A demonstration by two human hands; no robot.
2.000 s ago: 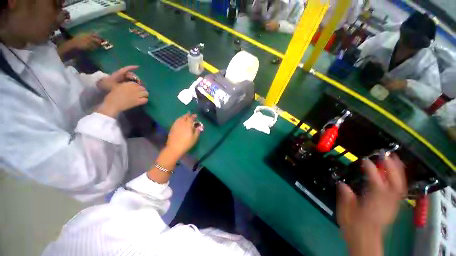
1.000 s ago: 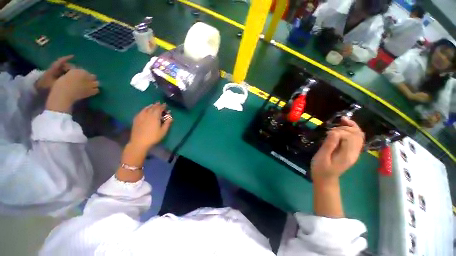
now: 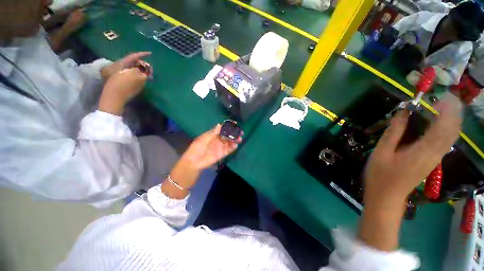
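Note:
My left hand (image 3: 208, 149) holds a small squarish dark-faced unit (image 3: 230, 130) in its fingertips, in front of the tape dispenser. My right hand (image 3: 408, 151) is raised over the black pressing fixture (image 3: 339, 172), blurred, with its fingers apart; I see nothing held in it. The left toggle clamp's red grip (image 3: 424, 80) stands raised behind my right hand. A light squarish piece (image 3: 327, 155) sits in the nest under it. The middle red grip (image 3: 433, 181) and the right one (image 3: 468, 216) hang downward.
The tape dispenser (image 3: 245, 87) stands left of the yellow post (image 3: 331, 47). A white ring on a crumpled wipe (image 3: 287, 116), a bottle (image 3: 210, 46) and a black grid tray (image 3: 180, 40) lie along the bench. A neighbour's hands (image 3: 124, 79) work at left. White foam trays (image 3: 460, 254) stand at right.
The left clamp's red grip has swung from lowered to raised, uncovering its nest. My right hand has lifted and its fingers have spread. My left hand has turned, showing the unit's dark face.

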